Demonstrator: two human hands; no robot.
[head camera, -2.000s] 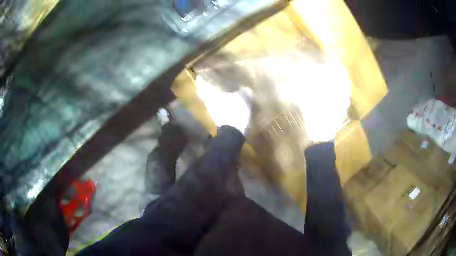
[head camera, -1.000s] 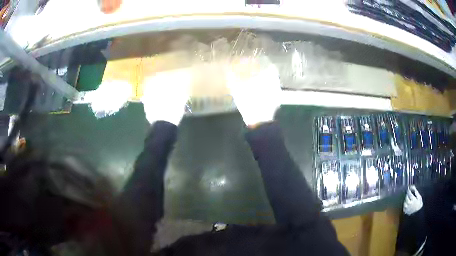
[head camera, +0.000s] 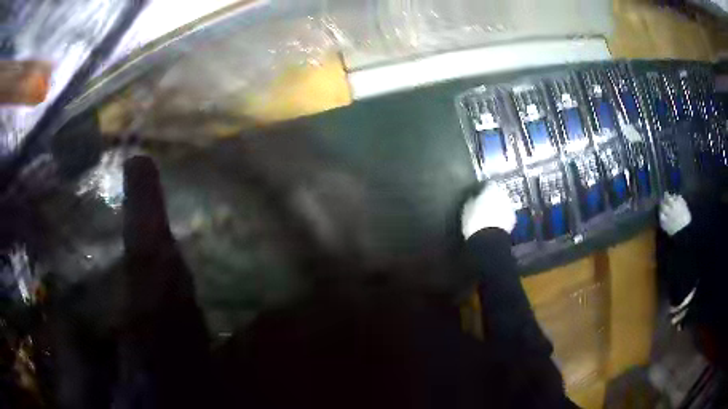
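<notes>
A clear tray (head camera: 571, 236) lies on the green bench (head camera: 383, 160) at the right, its two rows of pockets filled with black-and-blue packaged products (head camera: 537, 134). My right hand (head camera: 488, 209), in a white glove, is at the tray's near left corner. Its fingers are not distinct, so a grip cannot be told. My left sleeve reaches up at the left. A bright blurred patch beside it may be my left hand (head camera: 108, 182), but its shape and anything in it cannot be made out.
Another filled tray (head camera: 693, 120) adjoins on the right. Another worker's white-gloved hand (head camera: 674, 213) is near it. A brown carton (head camera: 571, 319) stands below the bench's near edge. Brown cardboard (head camera: 307, 88), shiny clear plastic (head camera: 471, 24) and a pale strip (head camera: 479, 68) lie along the far side.
The view has turned from the carton to the bench and then rightward. My hands, together over the bench's far side a second ago, are apart; my right is now at the filled tray.
</notes>
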